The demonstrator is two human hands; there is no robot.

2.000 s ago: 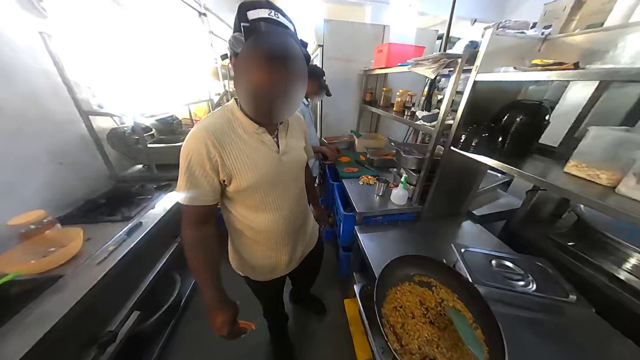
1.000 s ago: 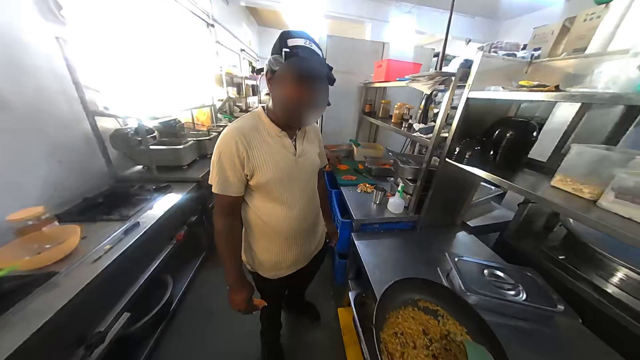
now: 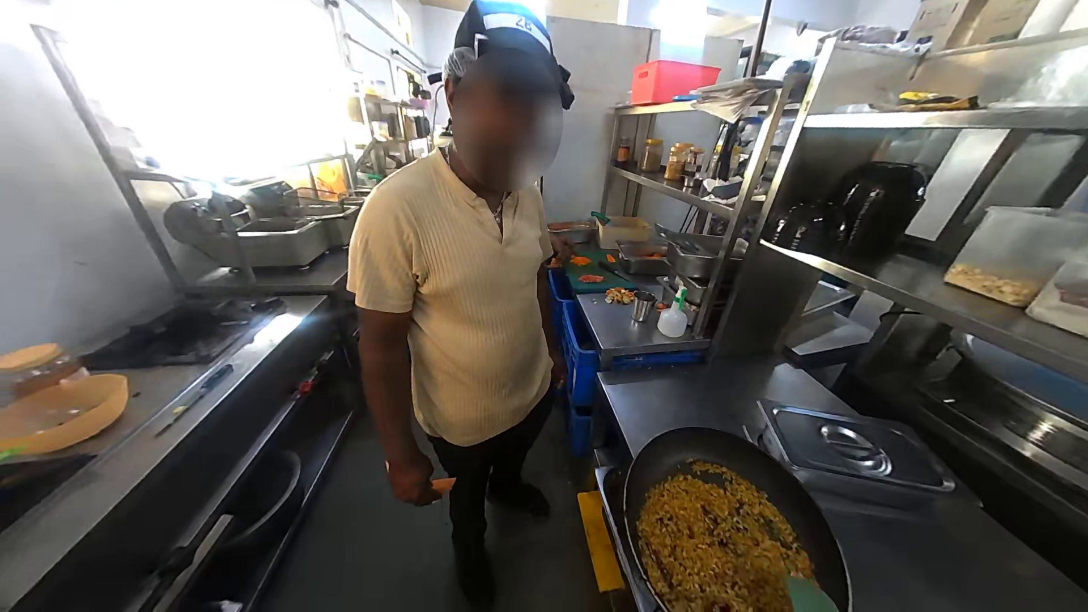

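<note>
Neither my left hand nor my right hand shows in the head view. A dark round pan [image 3: 820, 510] full of cooked, yellowish-brown chopped food [image 3: 714, 527] is at the bottom right, by the edge of the steel counter [image 3: 680, 399]. The green head of a spatula [image 3: 807, 595] rests in the food at the pan's lower right; whatever holds it is out of view. Right beside the pan lies a steel food container with a handled lid [image 3: 858, 450].
A person in a cream shirt [image 3: 476, 297] stands in the aisle, holding a small orange thing. Behind are blue crates [image 3: 580, 357], a green cutting board [image 3: 595, 270] and a spray bottle [image 3: 672, 319]. A stove counter [image 3: 204, 391] lines the left; steel shelves [image 3: 935, 297] the right.
The spatula head showed more fully two seconds ago; now only its upper part shows at the bottom edge. The person in the cream shirt still stands in the aisle.
</note>
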